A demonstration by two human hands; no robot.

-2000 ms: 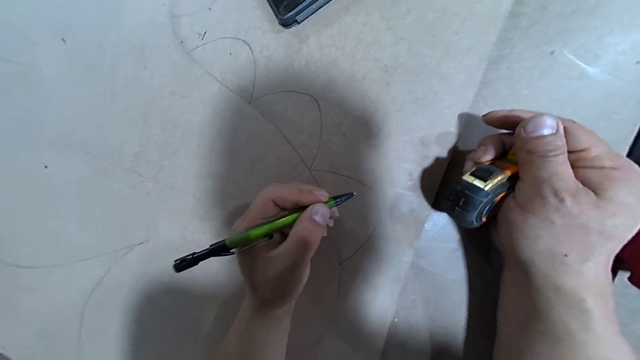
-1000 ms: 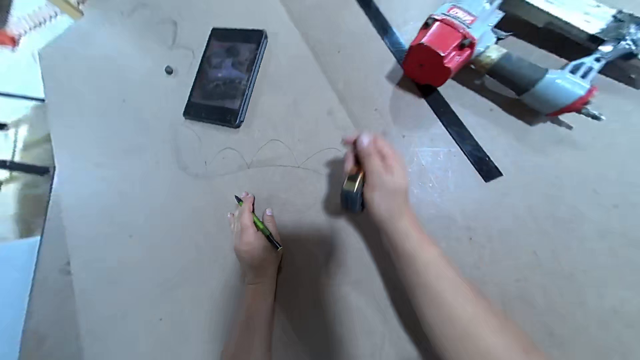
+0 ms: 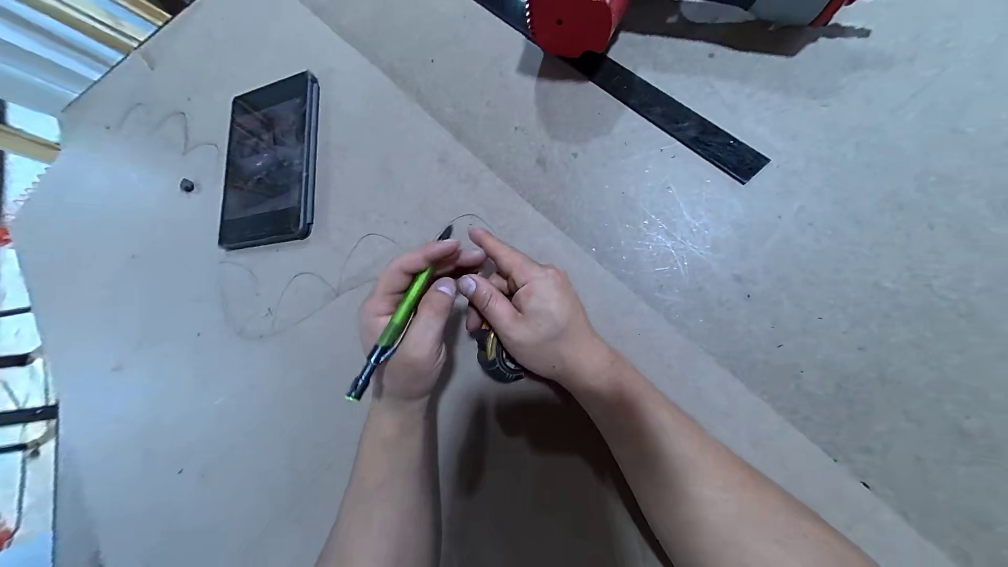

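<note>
My left hand (image 3: 413, 323) is closed round a green mechanical pencil (image 3: 405, 311), whose dark tip points up and away beside a curved pencil line. Close against it on the right, my right hand (image 3: 531, 311) holds a black and yellow tape measure (image 3: 498, 358), largely hidden under the palm. The fingertips of both hands nearly meet; whether they touch is not plain. Beneath them lies a large brown sheet (image 3: 260, 441) with a drawn row of scalloped arcs (image 3: 307, 276), part of it covered by my hands.
A dark phone or small tablet (image 3: 268, 161) lies on the sheet, with a small dark round piece (image 3: 187, 185) to its left. A black flat strip (image 3: 677, 122) and a red power tool (image 3: 575, 24) are at the top. Slatted items (image 3: 27, 354) stand beyond the left edge.
My hands were apart one second ago and are now close together. The pencil tip, which pointed up-left then, now points up-right. The view has shifted and come closer.
</note>
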